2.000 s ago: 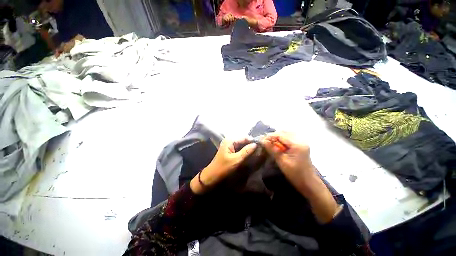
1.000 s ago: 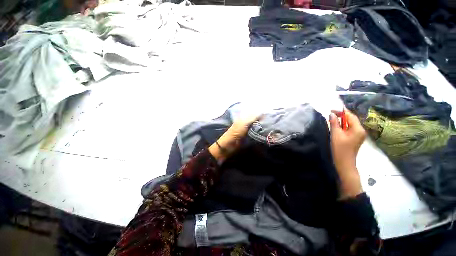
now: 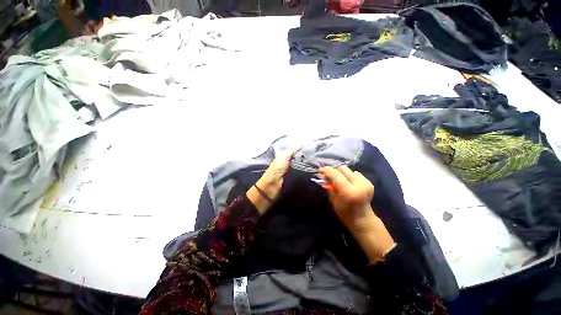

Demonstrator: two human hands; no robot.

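A dark grey denim jacket (image 3: 258,237) lies in front of me with its black lining and paler grey inside showing. My left hand (image 3: 275,176) grips the jacket at a curved grey seam. My right hand (image 3: 346,192) is closed around small thread snips (image 3: 321,181), whose orange-red handle and pale metal blades show in part beside that seam. My right fingertips are at the seam edge. A white label (image 3: 241,296) shows on the grey inside near the bottom. Any loose thread is too fine to make out.
Pale grey-green garments (image 3: 37,132) are heaped at the left of the white table (image 3: 111,215). A dark jacket with yellow-green embroidery (image 3: 489,154) lies at right. More dark garments (image 3: 350,46) lie at the back. Part of a person in pink (image 3: 346,5) shows beyond.
The jacket's curved grey seam has been spread open into view. My right hand moved out to the right with the snips, then came back to the seam. My left hand stays on the jacket.
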